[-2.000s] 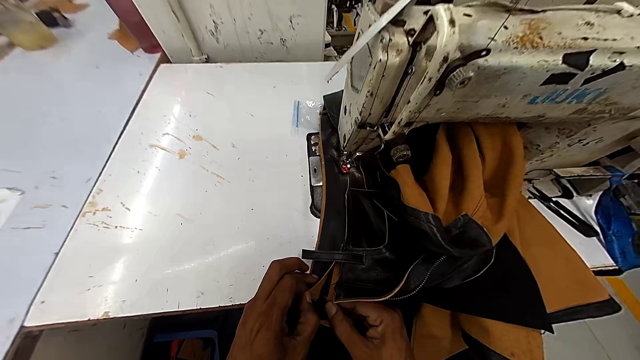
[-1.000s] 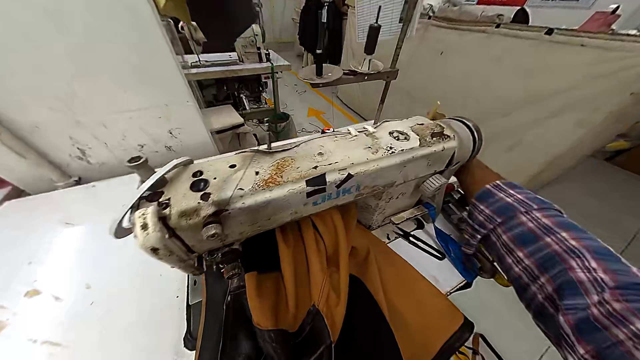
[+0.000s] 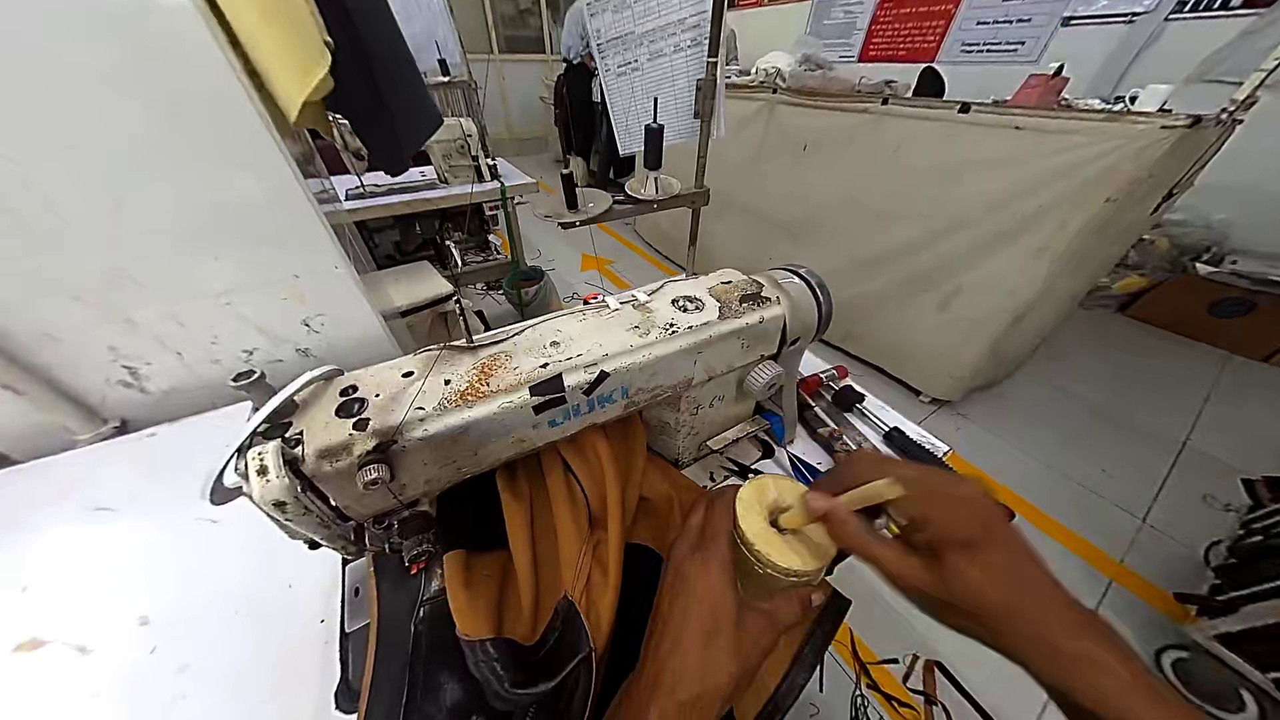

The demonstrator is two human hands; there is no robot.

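My left hand (image 3: 700, 610) is wrapped around a round glue pot (image 3: 785, 530) with a yellowish, crusted top. In my right hand (image 3: 930, 530) is a pale stick (image 3: 850, 503), its lower end in the hole at the pot's top. Both hands are over the right side of a black leather and tan garment (image 3: 560, 530). The garment lies under the arm of a worn white Juki sewing machine (image 3: 560, 380), partly hidden by it and by my left hand.
Scissors (image 3: 745, 468) and screwdrivers (image 3: 890, 425) lie right of the machine. Behind it are a thread stand (image 3: 640, 205) and another sewing table (image 3: 430, 195). A person (image 3: 585, 100) stands farther back, partly behind a hanging sheet. A cloth-covered partition (image 3: 900, 230) is at the right.
Two seconds ago both hands were at the garment's edge; one second ago an arm reached past the machine's right end. Now my hands hold the pot and stick. The view has tilted up.
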